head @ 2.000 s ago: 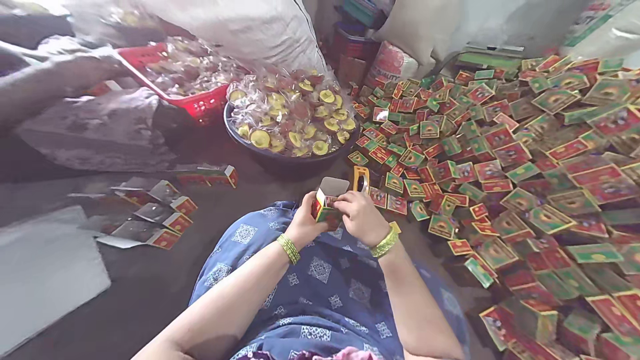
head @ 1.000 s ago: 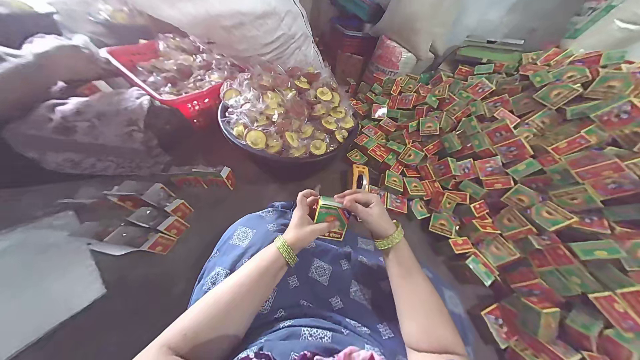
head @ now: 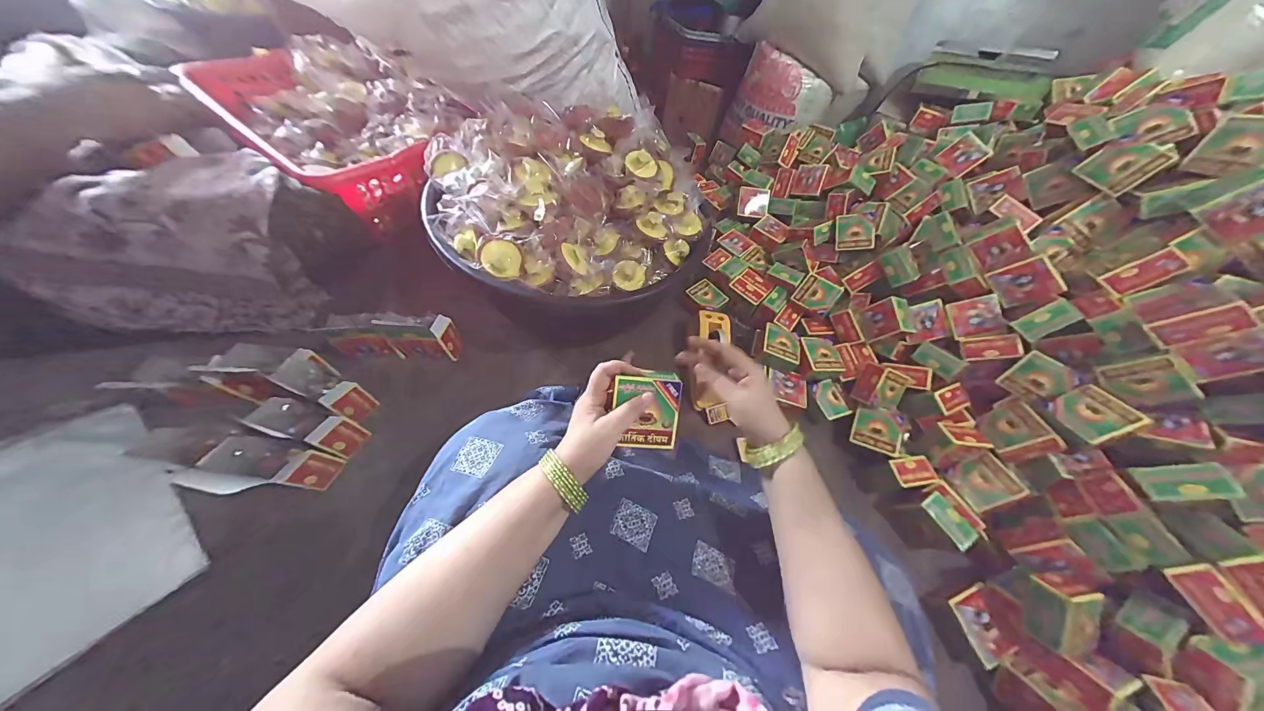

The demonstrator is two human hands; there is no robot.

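Note:
My left hand (head: 600, 420) holds a small green and red cardboard box (head: 652, 410) with a yellow edge, its printed face up and its flaps not visibly raised. To the right of the box is my right hand (head: 733, 385), slightly blurred, fingers spread and off the box. Just beyond and partly behind that hand lies a yellow object (head: 714, 326), perhaps a tape or stapler-like tool; its kind is unclear. A dark round tub (head: 563, 301) ahead holds yellow round items in clear plastic wraps (head: 502, 259).
Many similar boxes (head: 1022, 262) are heaped on the right. Open box blanks (head: 286, 417) lie at left on the floor near a white sheet (head: 94, 553). A red plastic basket (head: 380, 178) of wrapped items stands behind, beside a person's arm (head: 74, 109) and a large white sack (head: 494, 39).
The box had an open top two seconds ago; its top now looks closed. My right hand, at the box one second ago, has moved off it to the right.

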